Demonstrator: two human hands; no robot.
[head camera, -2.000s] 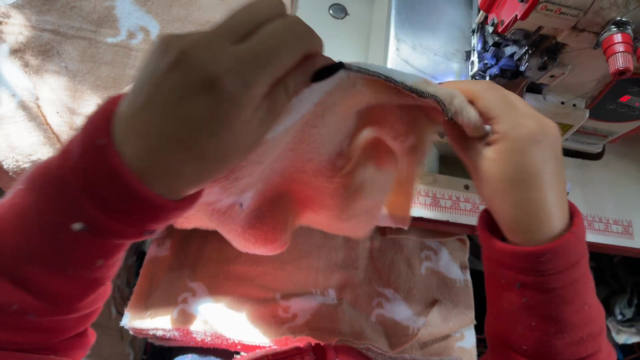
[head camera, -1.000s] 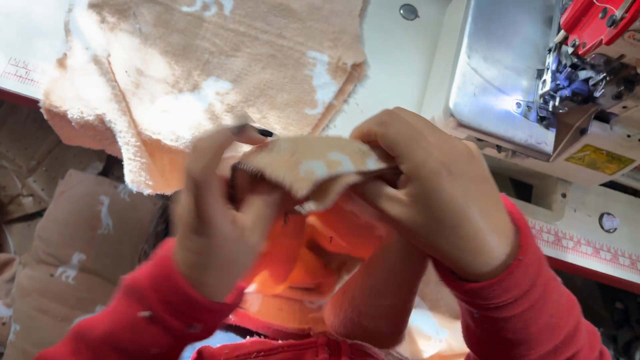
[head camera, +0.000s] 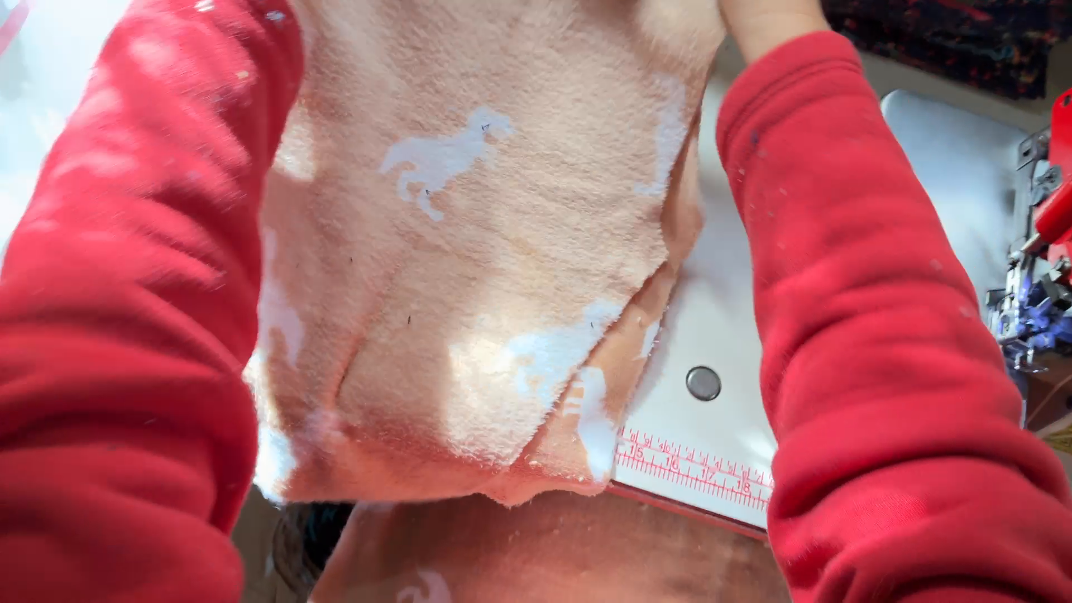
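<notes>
Peach fleece fabric (head camera: 502, 276) with white dinosaur-like figures fills the middle of the head view, lying over the front edge of the sewing table (head camera: 720, 335). Its right side is folded over in a slanting line. Both my arms, in red sleeves, reach forward along its two sides. My left hand is beyond the top of the view. Of my right hand, only the wrist and a bit of its back show at the top, beside the fabric's far right part; the fingers are out of sight. What either hand holds is hidden.
A sewing machine (head camera: 1043, 276) with red and metal parts stands at the right edge. A printed ruler strip (head camera: 695, 469) runs along the table's front. More peach fabric (head camera: 536, 553) lies below the edge. Dark patterned cloth (head camera: 963, 42) is at the top right.
Both hands were close together on a small peach fabric piece a second ago; now they are far forward and apart. The small piece is no longer seen. The view has shifted.
</notes>
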